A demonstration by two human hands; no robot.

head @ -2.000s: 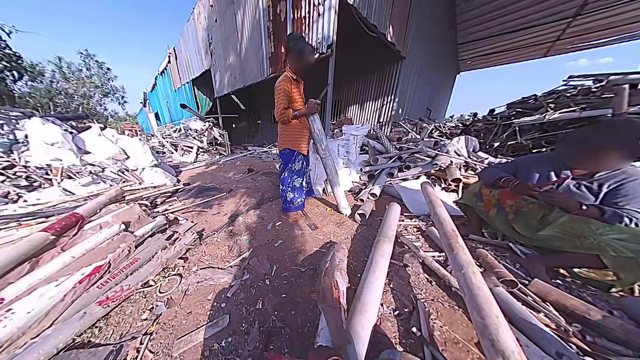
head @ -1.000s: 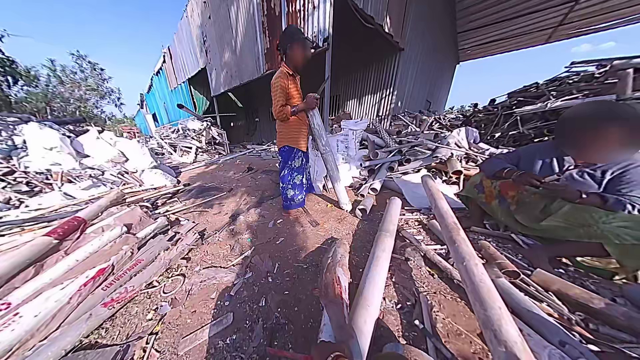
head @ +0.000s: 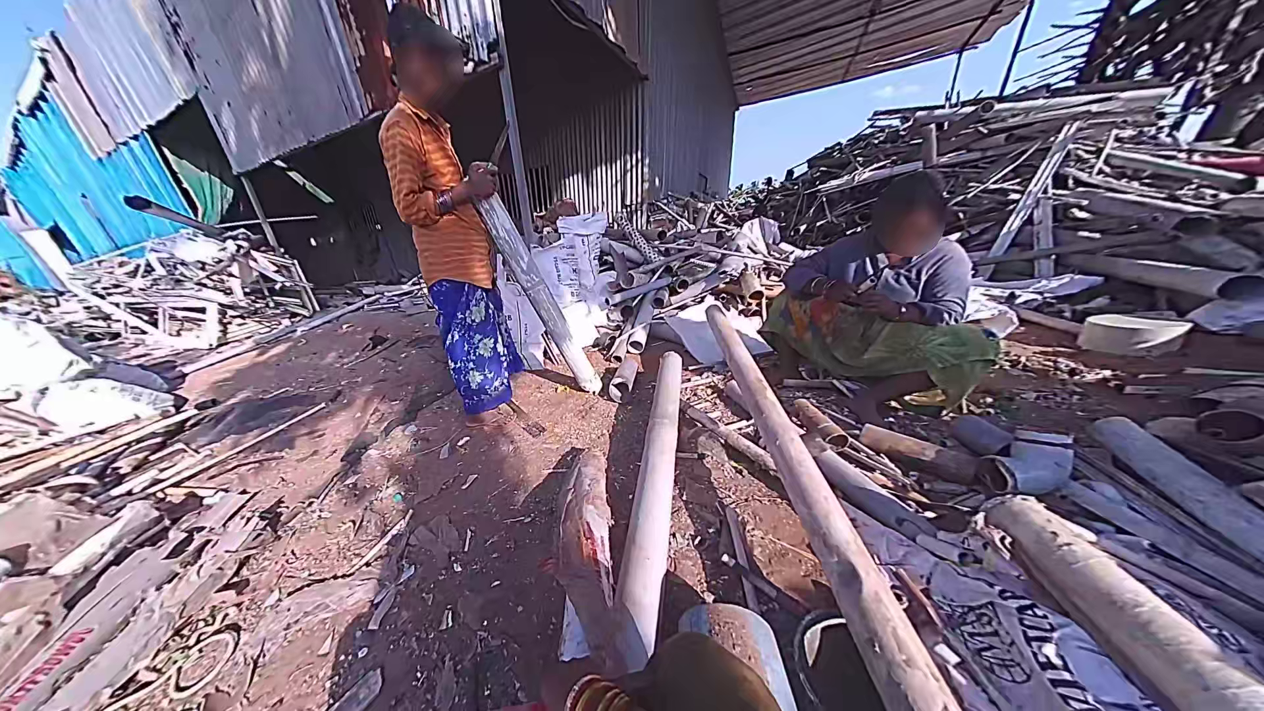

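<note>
A grey-white pipe (head: 652,494) slopes away from me at the bottom middle. Against its left side lies a rough, pinkish-brown long piece (head: 586,543), possibly wood. At the bottom edge, a bangled wrist and part of my right hand (head: 565,683) show below the lower ends of these two pieces. The fingers are too dark and cut off to tell whether they grip anything. Just right of the wrist is a dark brown rounded shape, perhaps a sleeve, beside a wide grey pipe end (head: 736,632). My left hand is not in view.
A standing person (head: 444,227) holds a long pale pipe (head: 538,291) upright at a tilt. To the right a person (head: 889,286) squats, hands together. A long pole (head: 820,494) slants between us. Scrap pipes (head: 1086,138) are heaped behind; printed sacks (head: 1017,622) lie lower right.
The view has swung to the right, bringing more of the squatting person and the scrap there into sight. The standing person still holds the pale pipe.
</note>
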